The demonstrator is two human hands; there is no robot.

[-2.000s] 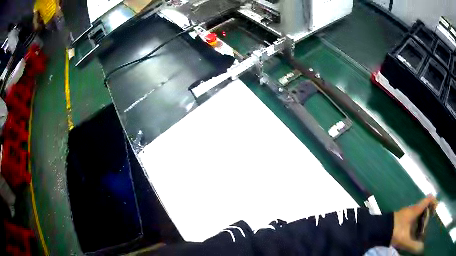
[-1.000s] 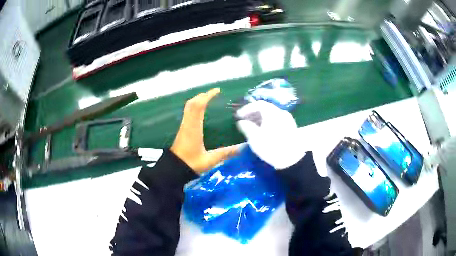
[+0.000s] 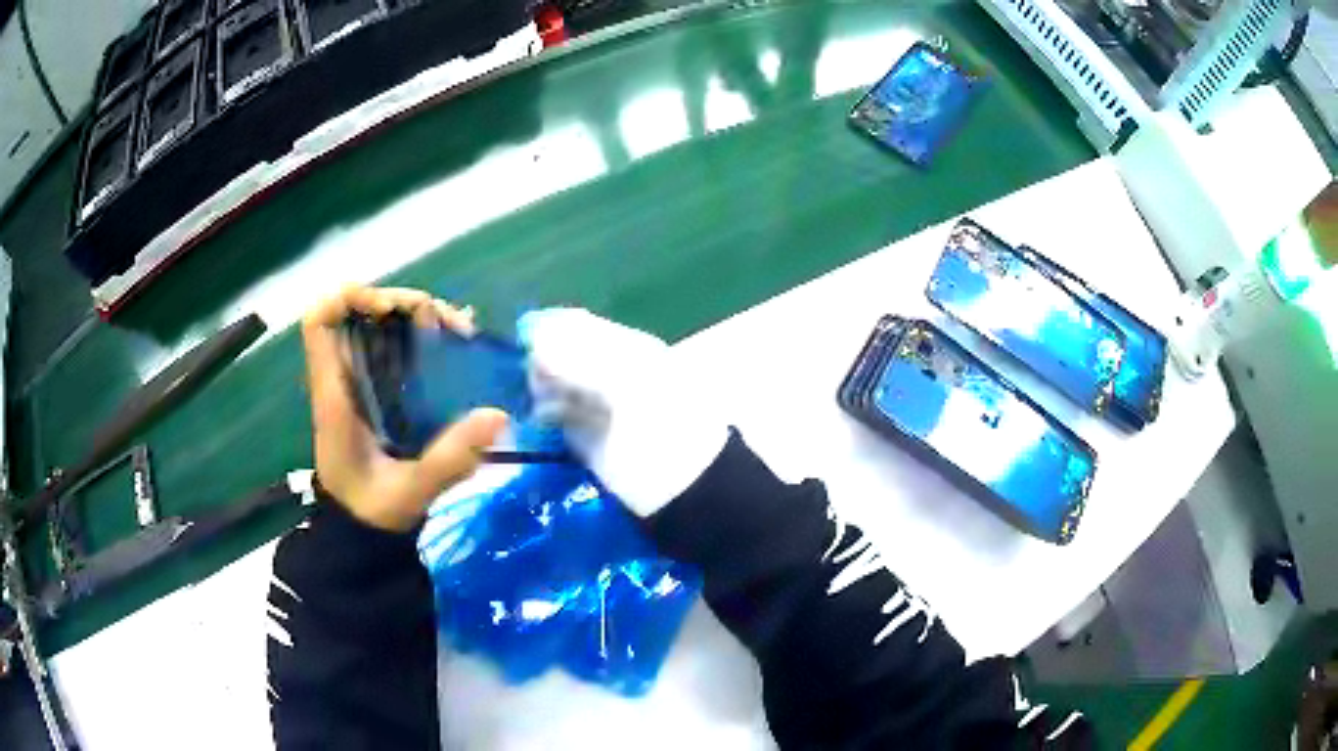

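My bare left hand (image 3: 360,426) grips a dark phone middle frame (image 3: 440,385) by its left end, above the front edge of the belt. My right hand (image 3: 609,404), in a white glove, is at the frame's right end, its fingers closed on blue film (image 3: 546,437); the fingertips are blurred. A crumpled pile of peeled blue film (image 3: 565,587) lies on the white bench cover (image 3: 792,345) between my forearms. Two short stacks of phone frames, a near one (image 3: 983,426) and a far one (image 3: 1027,311), lie at right, blue faces up.
Another phone frame (image 3: 919,106) lies on the green belt (image 3: 660,220) at upper right. A black compartment tray (image 3: 294,103) stands beyond the belt. Dark guide rails (image 3: 162,393) and an open frame carrier (image 3: 144,487) are at left. A pale machine (image 3: 1247,294) stands at right.
The view has turned from the carriers toward the stacks. My left hand, open and empty a second ago, now holds a phone frame. A phone frame lies farther off on the belt.
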